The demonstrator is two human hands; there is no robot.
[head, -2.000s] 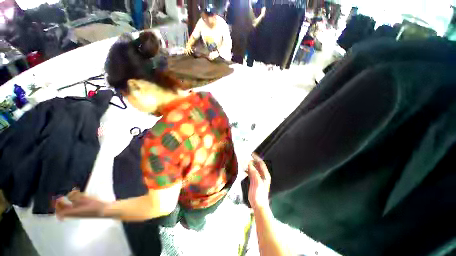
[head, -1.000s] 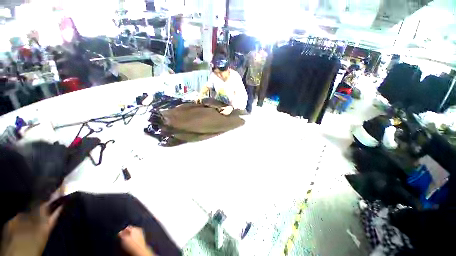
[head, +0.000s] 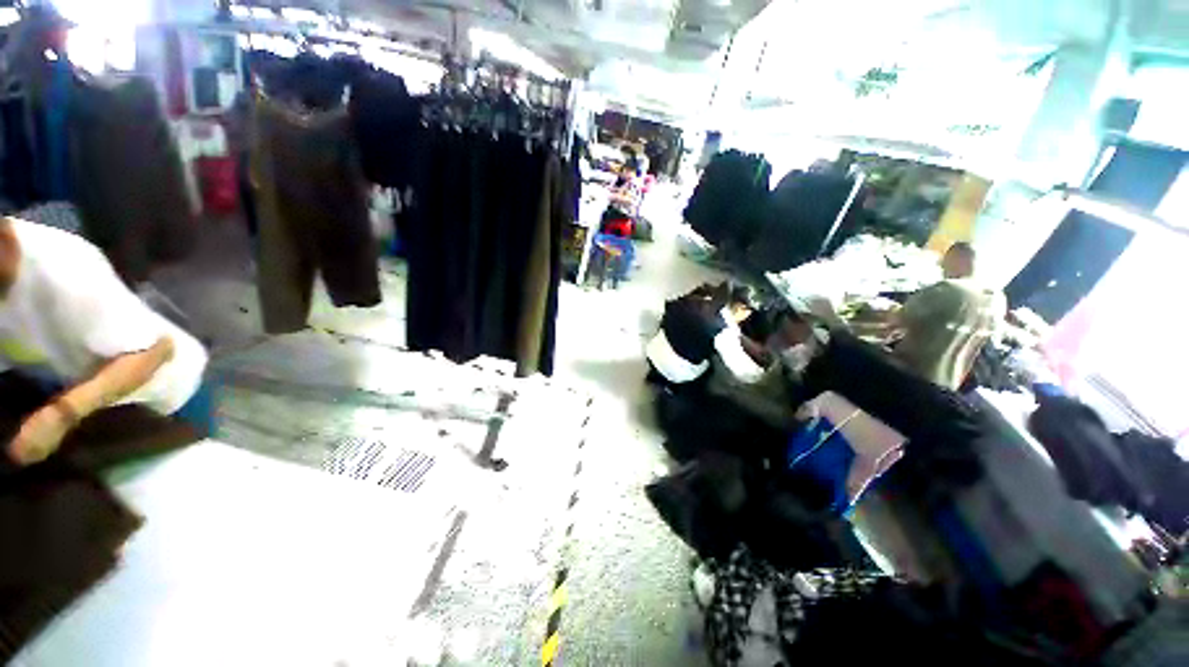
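Observation:
Neither of my hands is in view. A white worktable [head: 261, 560] fills the lower left. Brown garments [head: 59, 547] lie on its left end, cut off by the picture's edge, under the hand of a person in a white shirt. Dark trousers [head: 476, 248] hang packed in a row on a rack beyond the table. Brown trousers [head: 293, 209] hang to their left.
A yellow-black floor tape [head: 558, 606] runs along the grey aisle. Dark garment heaps [head: 730, 456] with a blue piece [head: 822, 456] line its right side. A person [head: 945, 326] is farther right. Dark garments [head: 730, 196] hang at the back.
The view has swung right. The person in the patterned top, the dark garment and the hand seen in front earlier have left the picture. The hanging trousers and right-hand heaps show nearer the middle.

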